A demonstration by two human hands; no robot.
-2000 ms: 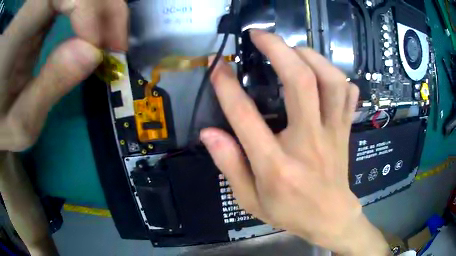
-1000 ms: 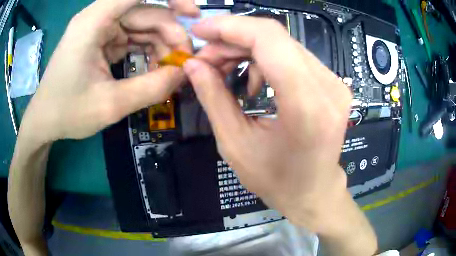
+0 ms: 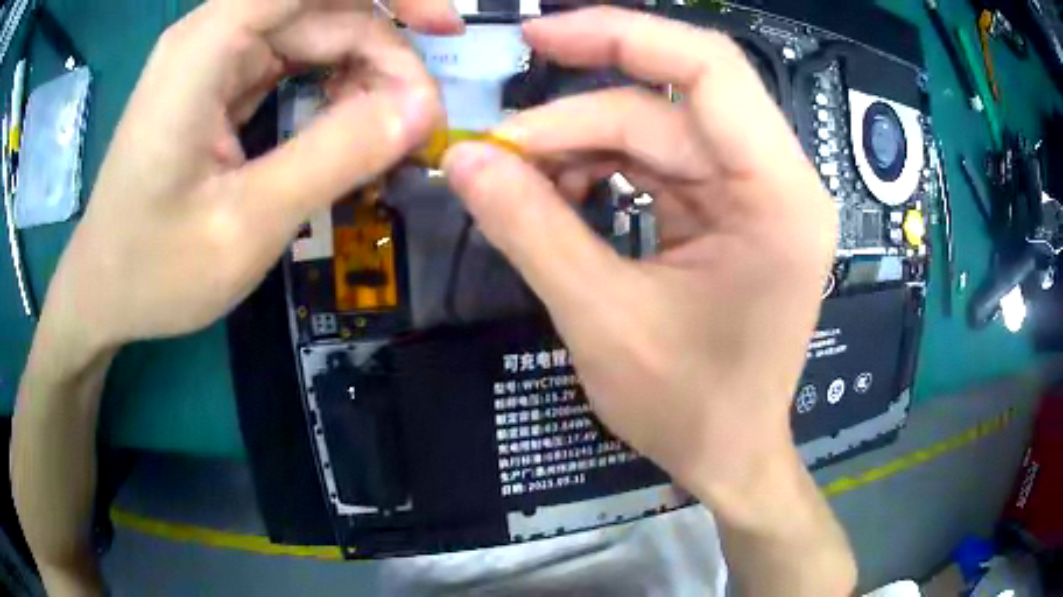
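Note:
My left hand (image 3: 268, 163) and my right hand (image 3: 676, 233) meet over the left part of the opened laptop. Both pinch a small yellow-orange strip of polyimide tape (image 3: 472, 137) between thumb and fingers. Behind it shows the grey plate (image 3: 466, 64) with blue marking. The orange-patterned flex (image 3: 366, 266) lies at the laptop's left side. Part of the black cable (image 3: 460, 262) shows below the fingers on the grey area. The black battery pack (image 3: 449, 408) with white print lies along the near edge. My hands hide the narrow flex cable and much of the centre.
The right cooling fan (image 3: 884, 138) sits at the far right, with a yellow disc (image 3: 914, 227) below it. A clear bag-like sheet (image 3: 53, 152) lies on the green mat (image 3: 152, 402) at left. Dark tools (image 3: 1002, 210) lie at right. Yellow floor lines show below.
My left hand has brought the yellow tape from the left edge to the middle, and my right hand has come up off the cable to it. Over the last second the tape looks more spread out.

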